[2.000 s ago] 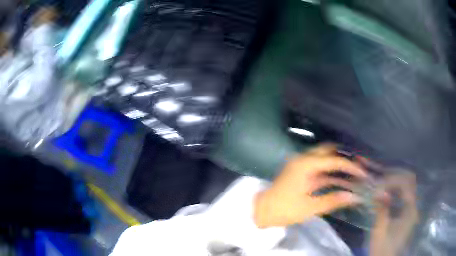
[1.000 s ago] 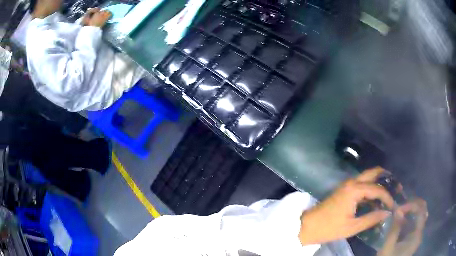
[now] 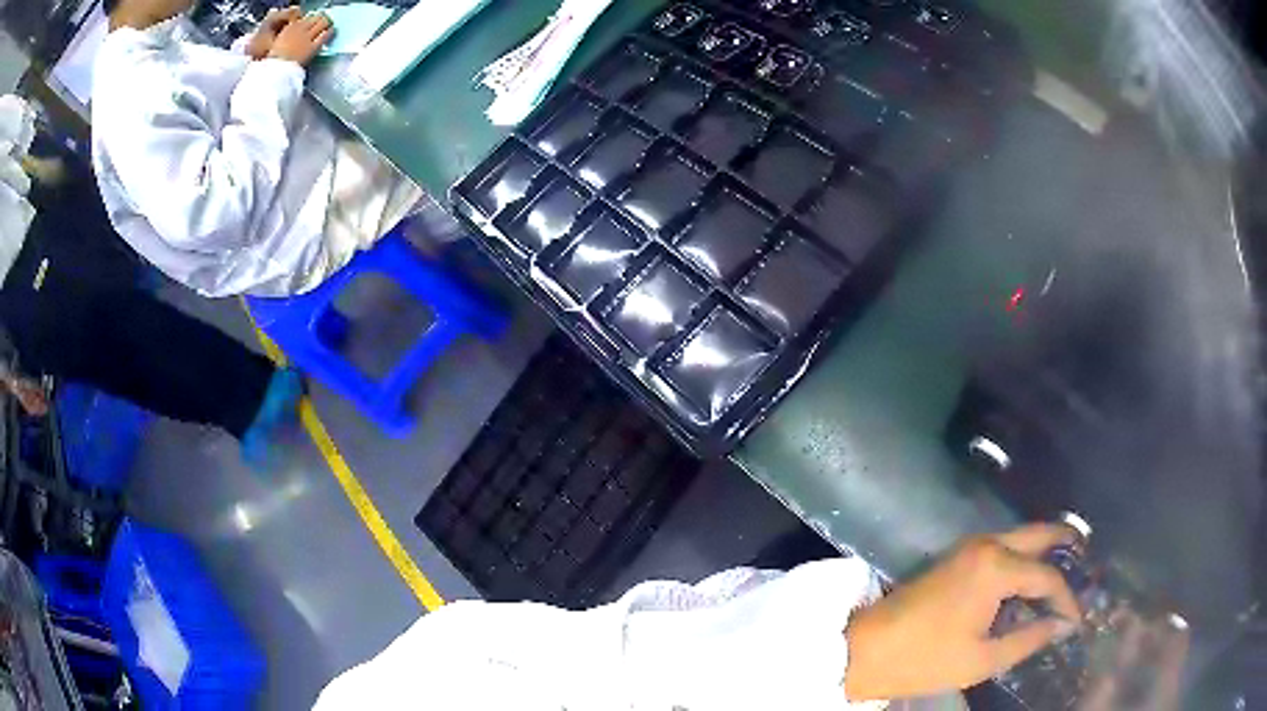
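Note:
My left hand [image 3: 959, 611] is at the lower right, in a white sleeve. Its thumb and fingers are closed around a small dark part [image 3: 1066, 563], which may be a housing; its details are unclear. My right hand [image 3: 1137, 664] is faint and blurred near the lower right edge, close to the left fingertips. What it holds cannot be told. A dark machine [image 3: 1028, 396] lies behind the hands, with a round pale button [image 3: 989, 452] and a small red light.
A glossy black blister tray [image 3: 667, 236] lies on the green bench [image 3: 834, 431]; its near pockets are empty and far ones hold parts. Papers [image 3: 542, 63] lie beyond. Another black tray [image 3: 556, 472] is below the bench edge. A person in white sits by a blue stool [image 3: 382, 333]. A blue bin [image 3: 174, 625] stands lower left.
The view has steadied and shifted slightly. My hands have moved apart a little, with the dark part in the left fingers. At the left, another person's dark-clothed leg has moved.

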